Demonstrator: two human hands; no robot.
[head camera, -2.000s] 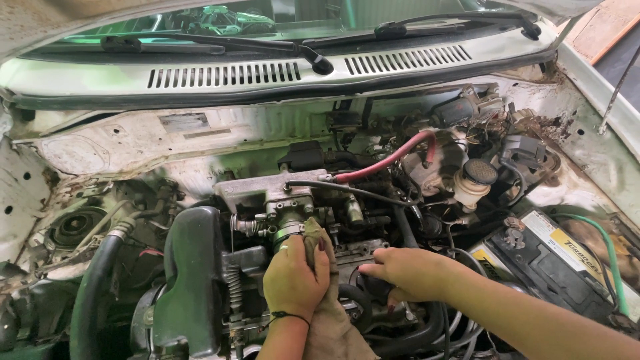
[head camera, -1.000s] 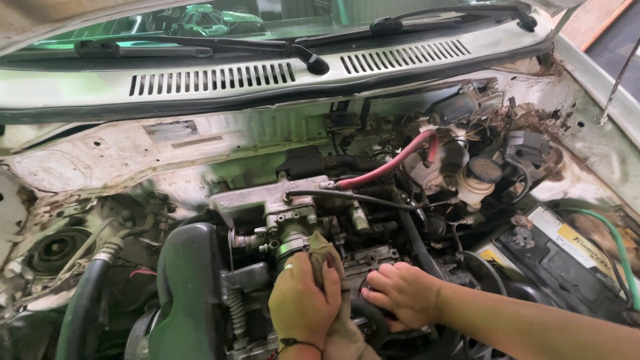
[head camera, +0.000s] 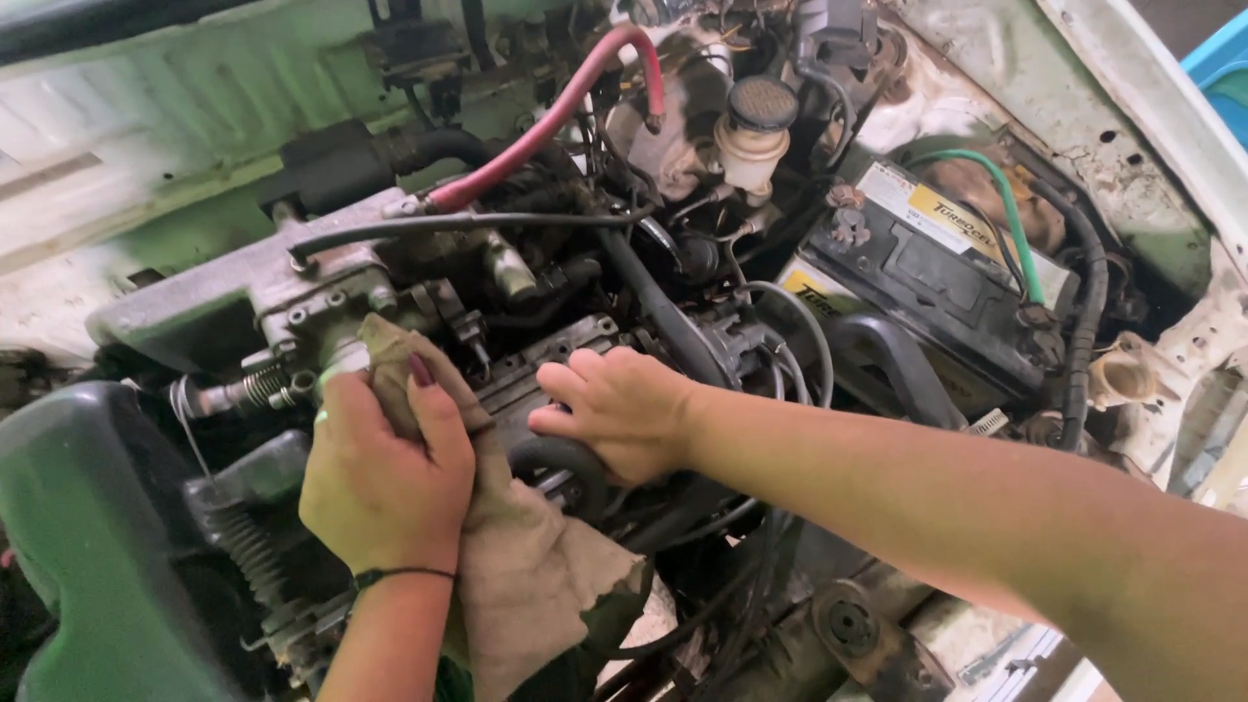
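Note:
My left hand (head camera: 390, 468) is closed around a tan cloth rag (head camera: 536, 575) beside the throttle body (head camera: 327, 312) of a car engine; the rag's lower end hangs over the engine. Just right of it, my right hand (head camera: 619, 414) has curled fingers resting at the engine's top cover (head camera: 517, 385), close to a curved black hose (head camera: 565, 458). Something small and dark shows at its fingers; what it is, and whether it is gripped, I cannot tell. Behind both hands lies the metal intake manifold (head camera: 234, 273), with a red hose (head camera: 556, 127) rising from it.
On the right stands a car battery (head camera: 926, 283) with a green cable (head camera: 1004, 195) over it. A fluid reservoir (head camera: 751, 146) sits behind. The black plastic air duct (head camera: 88, 536) fills the left. Hoses and cables cross around my right forearm. The fender edge (head camera: 1150, 117) bounds the bay.
The view has swung down and to the right, closer over the engine. Both hands stay at about the same spots on the engine, the left one still with the rag.

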